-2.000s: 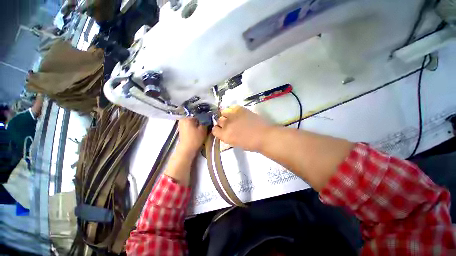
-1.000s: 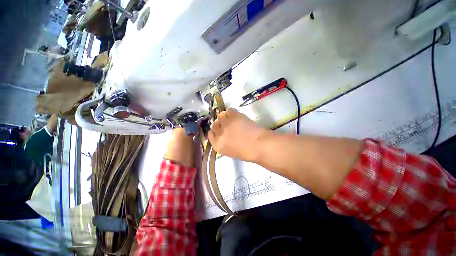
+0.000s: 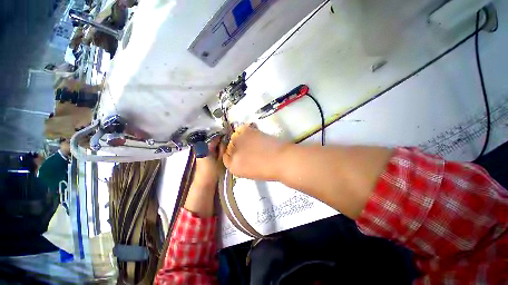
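A brown strap (image 3: 235,210) with a pale line hangs from the needle area down over the table's front edge to my lap. My right hand (image 3: 248,153) grips its upper end beside the presser foot (image 3: 225,108), fingers closed. My left hand (image 3: 206,167) is at the left of the needle, its fingertips partly hidden under the machine head (image 3: 150,72); whether it holds the strap cannot be told. The strap's end is hidden by my fingers.
Red-and-black thread snips (image 3: 284,102) lie on the bed, joined to a black cord. A strap bundle (image 3: 133,214) with a grey tie (image 3: 131,252) hangs at left, a loose strap beside it. Brown panels (image 3: 72,118) and a person in green (image 3: 54,170) are farther left.
The view has shifted, so the machine head reaches farther left and the snips appear slightly left. Both hands stay at the needle; more of my left hand and a loose strap beside it show than one second ago.
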